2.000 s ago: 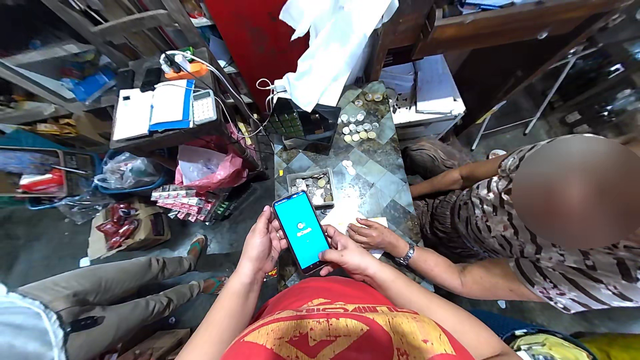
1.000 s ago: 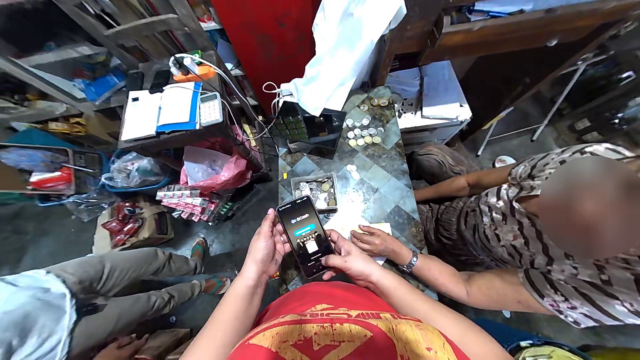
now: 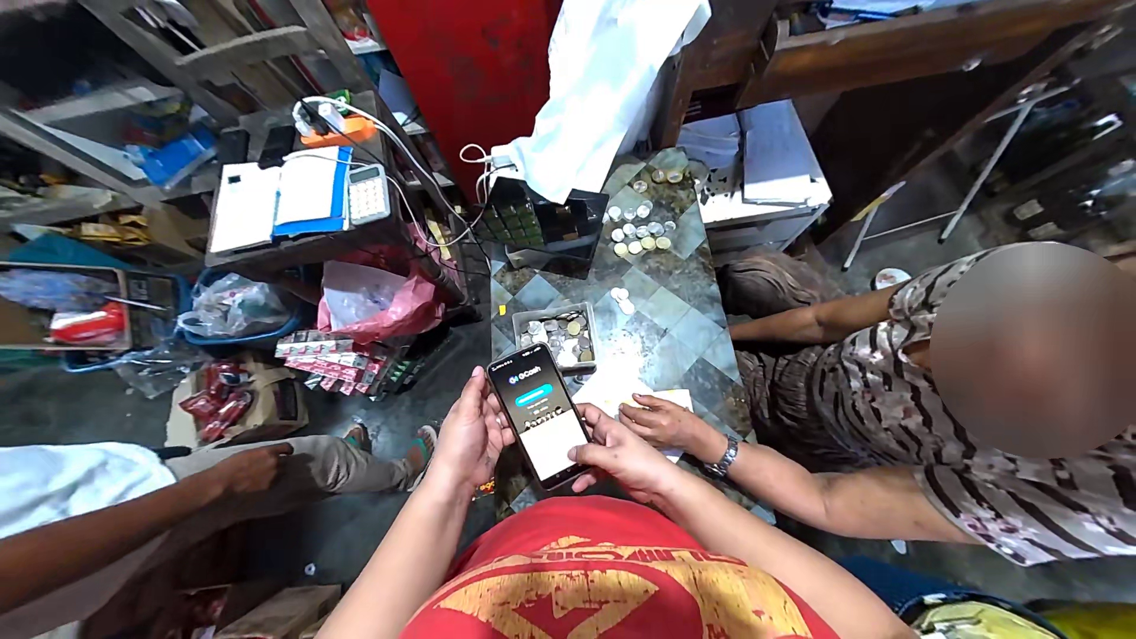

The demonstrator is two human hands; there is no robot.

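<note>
A black smartphone [image 3: 538,417] with a lit screen is held between my hands, low over the table. My left hand [image 3: 469,432] grips its left edge. My right hand [image 3: 627,454] holds the lower right side, its thumb at the bottom of the screen. Just beyond the phone sits a clear plastic container of coins [image 3: 559,335]. Stacks of coins [image 3: 641,232] stand in rows farther back on the tiled table [image 3: 683,306], and a few white-looking coins [image 3: 622,299] lie nearer. White paper [image 3: 673,399] lies right of the phone, under another person's hand [image 3: 661,422].
A seated person with a wristwatch [image 3: 725,454] is on the right; another person's arm [image 3: 177,506] shows at left. An open notebook [image 3: 288,197] and a calculator [image 3: 368,193] lie on a side table. A white cloth or bag [image 3: 593,89] hangs over a dark box by the red panel.
The phone's screen has gone from plain blue, to a dark page, to a dark page with a white lower part. The arm of the person at left has come into view. My hands keep their hold.
</note>
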